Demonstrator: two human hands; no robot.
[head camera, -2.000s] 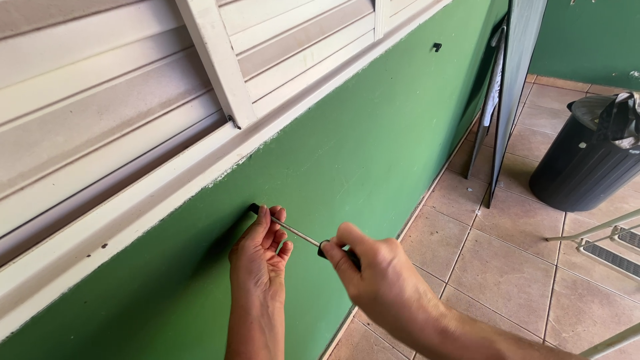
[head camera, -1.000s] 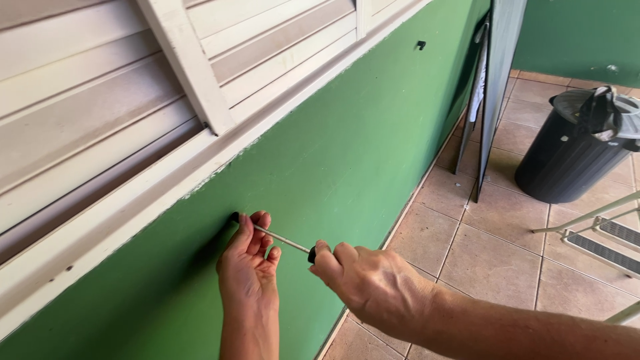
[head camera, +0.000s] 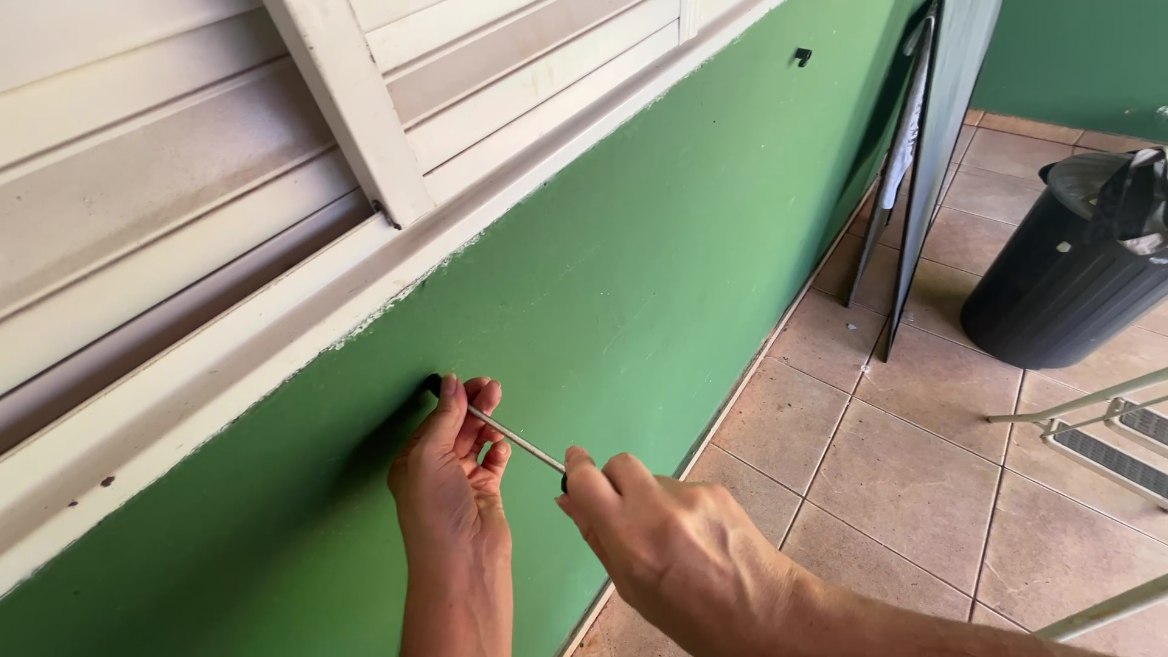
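My right hand (head camera: 675, 529) grips the dark handle of a screwdriver (head camera: 518, 440), most of the handle hidden in my fingers. The metal shaft runs up and left to the fingers of my left hand (head camera: 456, 456). There my left thumb and fingers pinch a small black piece (head camera: 433, 383) against the green wall (head camera: 593, 301), just below the window frame; the screwdriver's tip and any screw are hidden. Farther along the wall a small black hook (head camera: 802, 57) is fixed.
White louvred shutters (head camera: 182, 164) and their sill (head camera: 365, 283) run above my hands. Dark folded panels (head camera: 922, 173) lean by the wall. A black bin (head camera: 1049, 274) with a lid and bag stands on the tiled floor (head camera: 912, 484), near a metal step ladder (head camera: 1109, 456) at right.
Both hands stay at the black piece on the wall, with the screwdriver between them. My right hand's grip on the handle has shifted slightly.
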